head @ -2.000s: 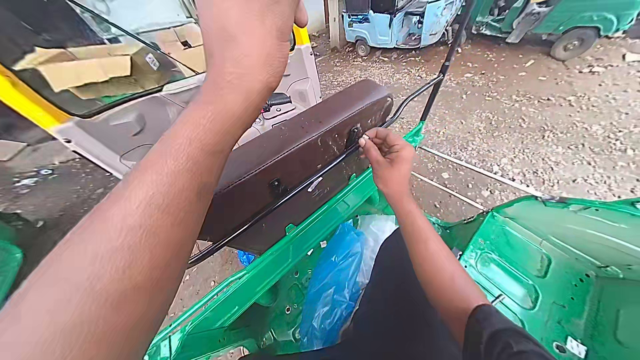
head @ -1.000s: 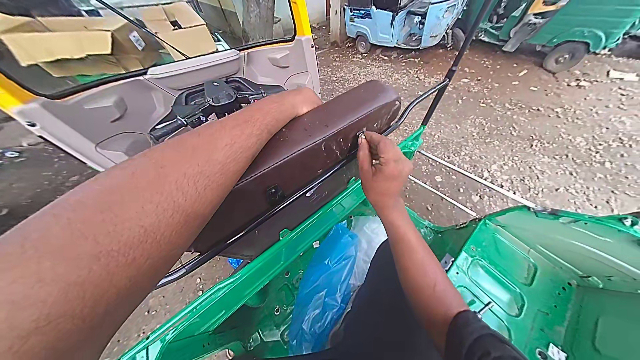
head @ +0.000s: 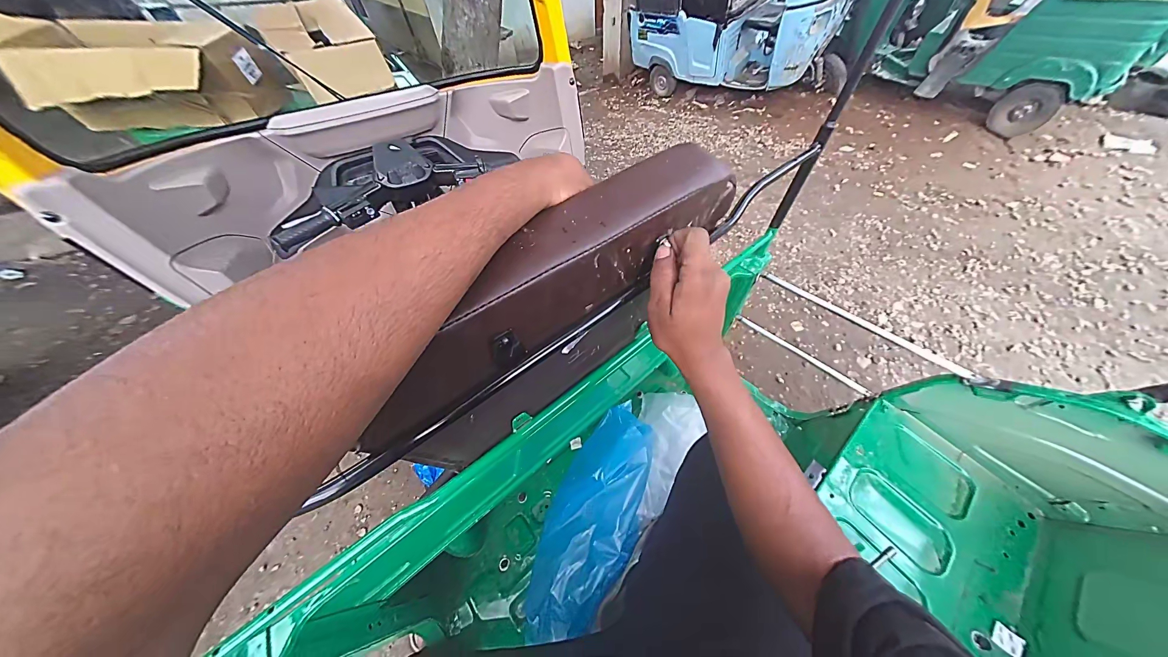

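Observation:
A brown padded backrest stands tilted against a black metal tube that runs along a green body panel of a three-wheeler. My left arm reaches over the backrest's top edge; my left hand is mostly hidden behind it, so its fingers cannot be seen. At the backrest's near face, by its right end, my right hand pinches a small fastener, partly covered by the fingertips. A black bracket shows lower on the same face. Beyond my left arm are the handlebars.
Blue plastic sheeting lies inside the green body by my legs. A windscreen with cardboard boxes seen through it stands at upper left. A black upright post rises at right. A blue three-wheeler and a green one stand behind.
My left hand, raised above the backrest two seconds ago, has gone down behind its top edge. My right hand stays at the same part of the near face.

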